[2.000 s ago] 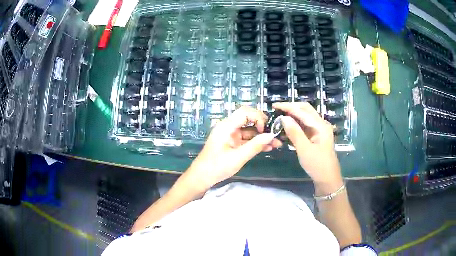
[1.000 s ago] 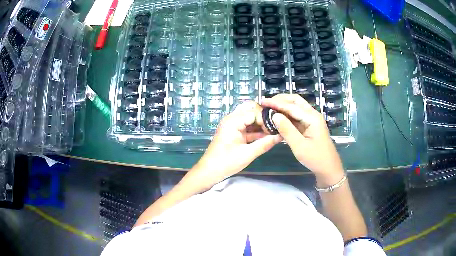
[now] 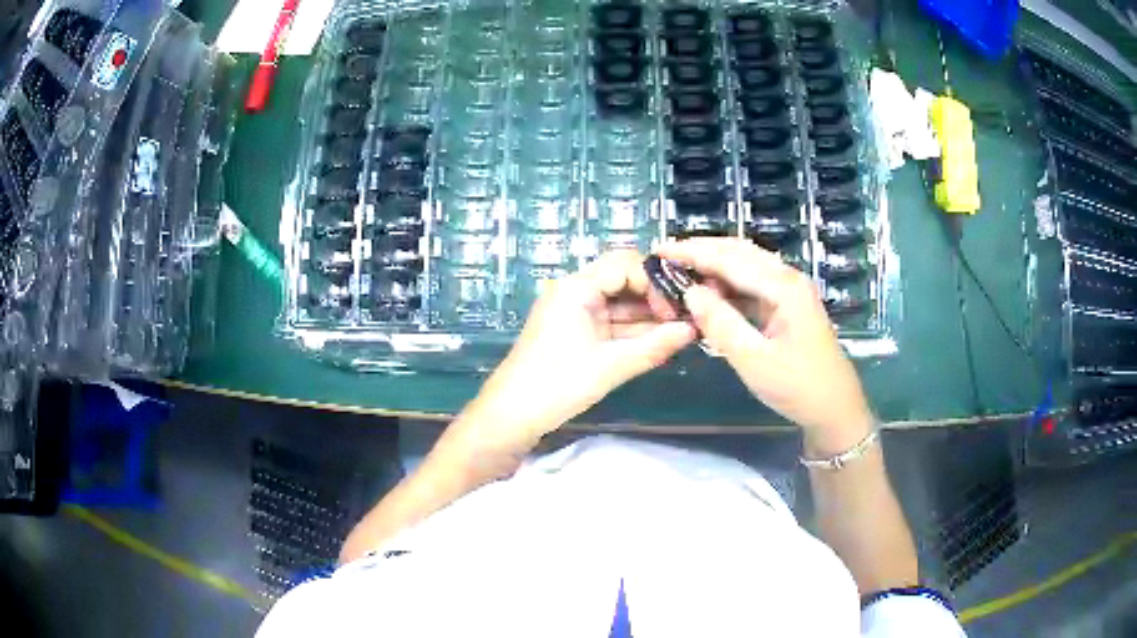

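A round black part [image 3: 671, 282] is held between both hands above the front edge of the clear blister tray [image 3: 468, 187]. It is tilted, so it shows as a narrow dark oval with a light line on it. My left hand [image 3: 592, 330] is bare and its fingertips touch the part from the left. My right hand [image 3: 761, 327] is bare and pinches the part from the right with thumb and fingers. The fingers hide part of its rim. The tray holds black parts in its left and right columns, and several middle pockets show none.
Stacked clear trays [image 3: 137, 224] stand at the left. A red marker [image 3: 271, 60] lies on white paper, and a green-and-white marker [image 3: 253, 248] is left of the tray. Right are a white tissue [image 3: 900, 119], a yellow item [image 3: 955, 156], black cable and another parts tray [image 3: 1103, 237].
The black part has turned from showing its round face to a more edge-on tilt. Both hands stay close together in nearly the same place.
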